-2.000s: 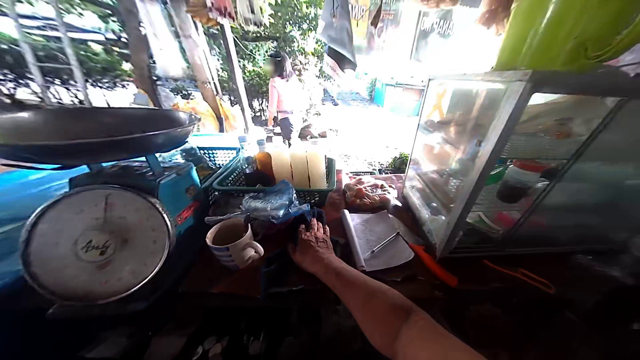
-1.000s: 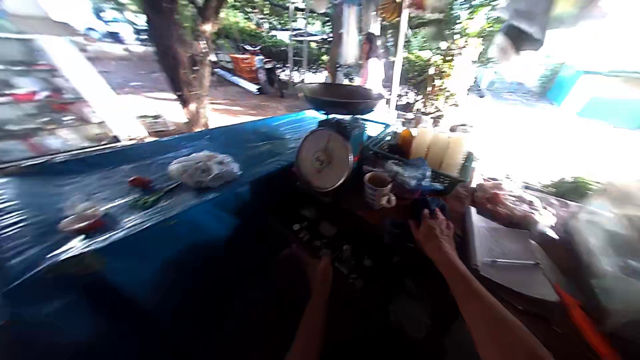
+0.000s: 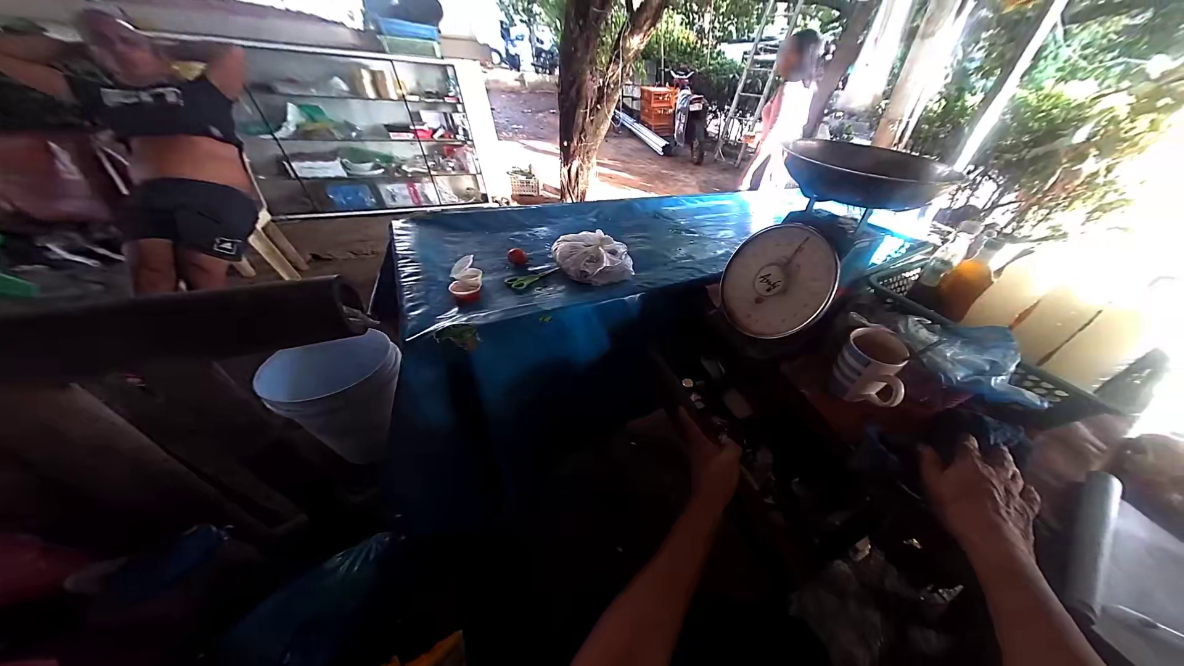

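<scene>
My right hand (image 3: 985,495) lies over a dark blue cloth or bag (image 3: 971,435) on the dark table, just below a striped mug (image 3: 865,365). Lower and to the left, my left hand (image 3: 708,453) reaches to the edge of an open drawer (image 3: 731,416) with small objects in it; its fingers are in shadow. Beyond the mug, a dial scale (image 3: 780,280) carries a wide dark pan (image 3: 869,171). Crumpled clear plastic bags (image 3: 971,356) lie beside a green basket (image 3: 897,282), which holds bottles and pale cylindrical things.
A plastic-covered blue table (image 3: 481,231) bears a tied white bag (image 3: 592,257), green-handled scissors (image 3: 529,280), a red tomato-like item (image 3: 517,257) and a small sauce cup (image 3: 465,289). A white bucket (image 3: 333,379) stands left. One person stands near a glass display case; another stands beyond the scale.
The view has swung far to the left. My left hand, out of sight in the oldest frame, is at the drawer. My right hand remains on the dark blue cloth or bag.
</scene>
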